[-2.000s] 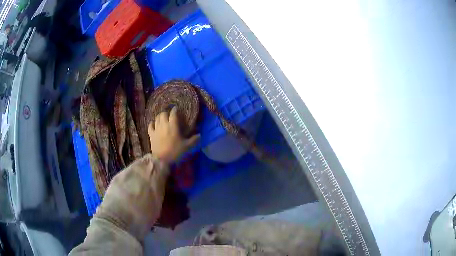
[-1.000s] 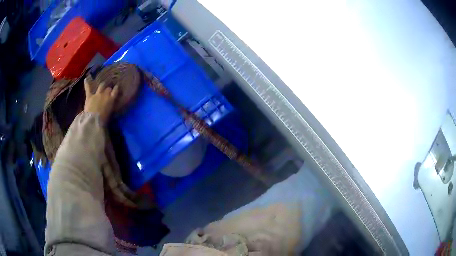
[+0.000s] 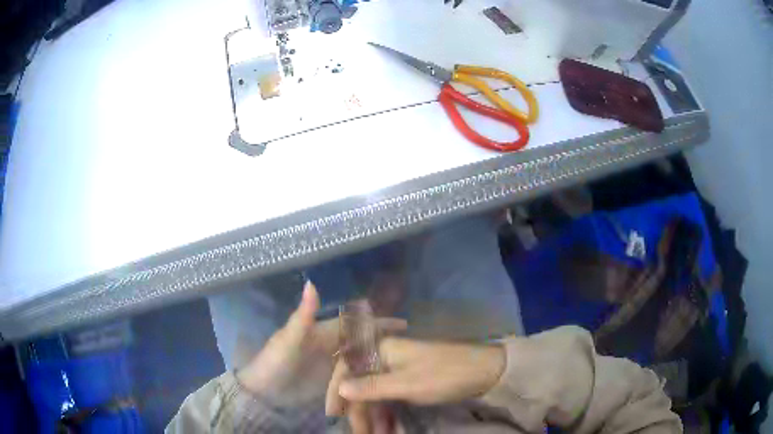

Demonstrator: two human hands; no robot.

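Note:
A narrow brown-red tweed strip stands between my hands, in front of my lap and below the table's front edge. My right hand is closed around its lower part. My left hand is blurred, thumb raised, its fingers passing behind the strip; whether it grips the strip cannot be told. Scissors with one yellow and one red handle lie on the white table, blades toward the needle plate. The lower part of the sewing machine head is cut off by the top edge.
A dark red flat object lies at the table's right end. A small brown scrap lies behind the scissors. The ruler-marked edge crosses above my hands. A blue bin with brown strips is below right; blue plastic shows lower left.
The view has swung from the bins to the table and machine. The hand seen earlier on the coiled strip is off it; both hands are now together at my lap with a strip.

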